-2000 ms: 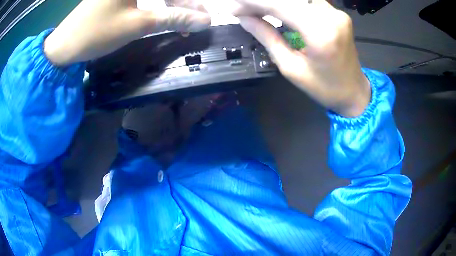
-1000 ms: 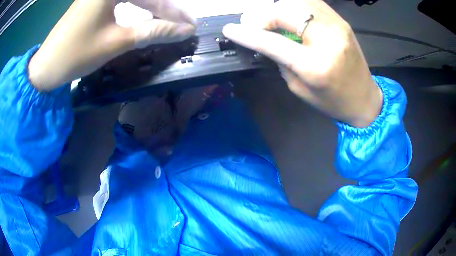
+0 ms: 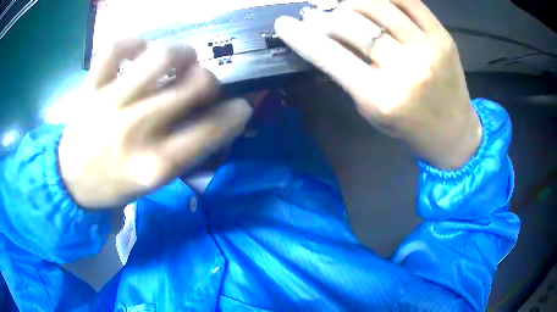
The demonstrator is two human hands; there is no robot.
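The long dark fixture point(image 3: 247, 58) lies across the top of the view, with two small square slots showing in its face. My left hand point(image 3: 152, 116) is blurred in front of the fixture's left part and hides it; its fingers are curled and I cannot tell if they hold anything. My right hand point(image 3: 391, 73) is over the fixture's right end, thumb near the right slot, with a ring on one finger. Its fingertips reach the top edge in glare, so I cannot tell if it grips the fixture.
A bright white sheet or surface point(image 3: 146, 15) lies behind the fixture, with a thin dark edge at its left. The green mat point(image 3: 46, 55) is at the upper left. A dark cable curves across the grey surface point(image 3: 488, 49) at the upper right.
My left hand has come down and towards me, off the fixture's top side, and is blurred. My right hand has shifted slightly right. The two slots now show more fully.
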